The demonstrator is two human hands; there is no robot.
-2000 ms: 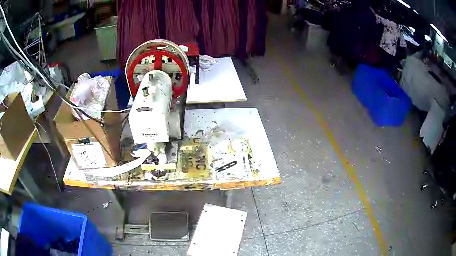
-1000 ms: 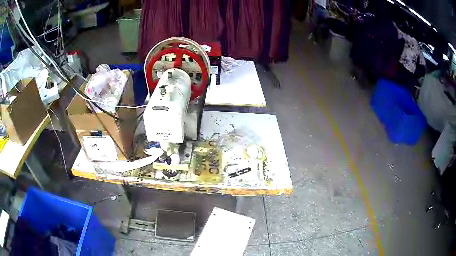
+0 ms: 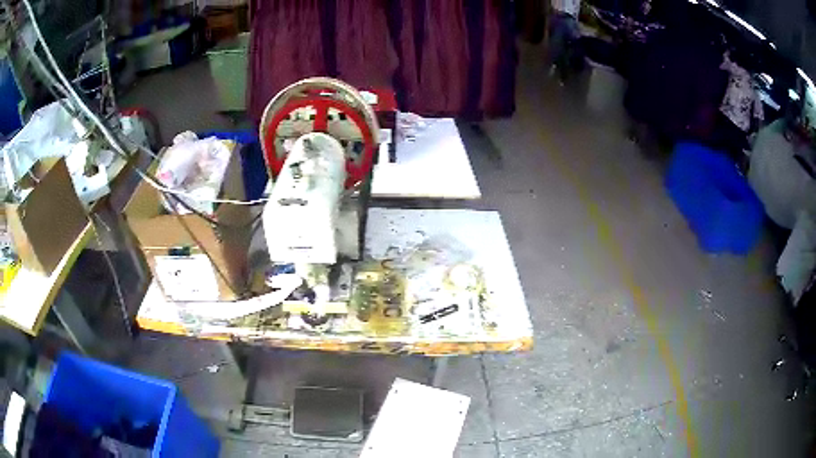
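Neither of my hands is in the picture. A white machine [image 3: 307,201] with a large red wheel [image 3: 360,143] behind it stands on a white-topped table [image 3: 447,228] with yellow edging. A printed yellow plastic sheet [image 3: 379,300] lies right of the machine's base. A dark, narrow object [image 3: 438,313] lies on the table near the front edge; I cannot tell what it is. An open cardboard carton [image 3: 192,234] with a clear plastic bag [image 3: 194,167] in its top stands left of the machine.
A blue bin [image 3: 112,394] with dark cloth is at the lower left. A pale stool top [image 3: 416,420] and a dark pedal [image 3: 327,412] are below the table. Maroon cloth [image 3: 385,54] hangs behind. Another blue bin [image 3: 716,199] stands at the right.
Over the two seconds the view has shifted, so the table and machine sit further right and slightly lower in the picture. Nothing on the table has visibly moved.
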